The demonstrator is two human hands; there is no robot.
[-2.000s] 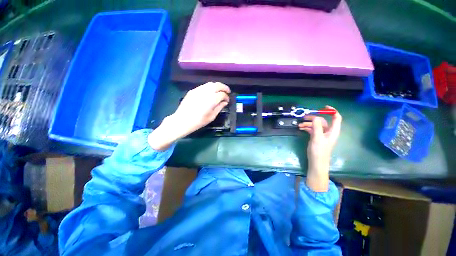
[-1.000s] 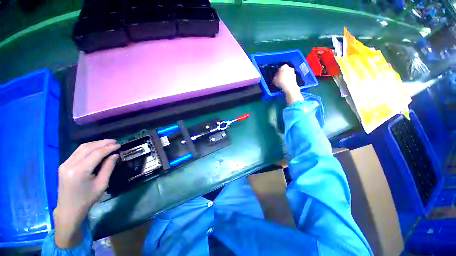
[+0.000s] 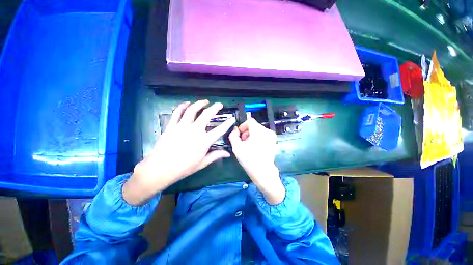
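The assembly fixture (image 3: 277,122) lies flat on the green bench, with a blue guide rod and a silver toggle linkage with a red handle (image 3: 325,116) at its right end. A black plastic housing (image 3: 220,115) sits at the fixture's left end, mostly hidden under my hands. My left hand (image 3: 181,142) lies over the housing with its fingers spread, seeming to steady it. My right hand (image 3: 255,150) is at the housing's right edge with thumb and index finger pinched together. Whether a small part is between them cannot be seen.
A large blue tray (image 3: 111,103) is at left. A pink foam block (image 3: 259,41) lies behind the fixture. Blue bins with black parts (image 3: 373,82) and silver parts (image 3: 377,133), a red bin (image 3: 411,79) and a yellow bag (image 3: 440,116) are at right. An open carton (image 3: 371,207) is below the bench.
My right hand has moved from the blue bin of black parts back to the housing. My left hand has moved over the housing. The view has turned left.
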